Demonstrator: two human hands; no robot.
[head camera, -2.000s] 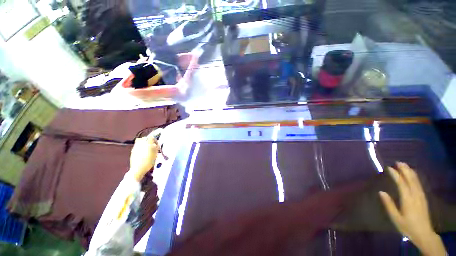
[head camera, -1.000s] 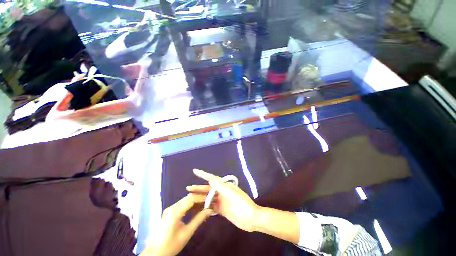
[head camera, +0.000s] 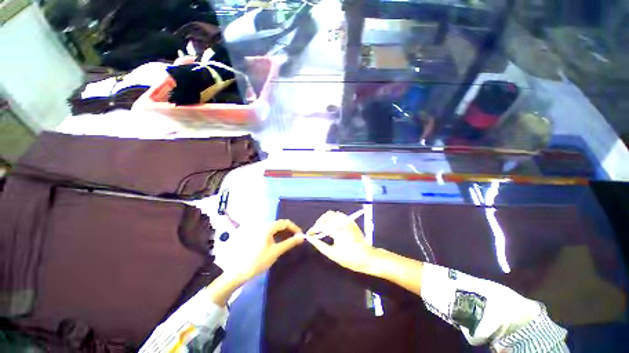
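My left hand (head camera: 278, 243) and my right hand (head camera: 341, 239) meet over the left part of the sewing template. Their fingertips pinch a small white tape (head camera: 354, 216); its end sticks out above my right hand. Below lies a maroon panel (head camera: 310, 303) in the blue-bordered template base (head camera: 254, 310). A dull olive-brown piece (head camera: 579, 286) lies at the right. The raised transparent cover (head camera: 414, 89) stands behind, with an orange-yellow strip (head camera: 414, 177) along the far side. White reflections cross the sheet.
Stacked maroon cut pieces (head camera: 124, 255) lie at the left. An orange-pink basket (head camera: 256, 114) with black cloth stands behind them. A red and black item (head camera: 487, 109) shows through the cover. A black machine bed (head camera: 612, 200) is at the right edge.
The view has turned back to the left since one second ago. The white tape was a loop around my right fingers; now both hands' fingertips pinch it near the template's left side.
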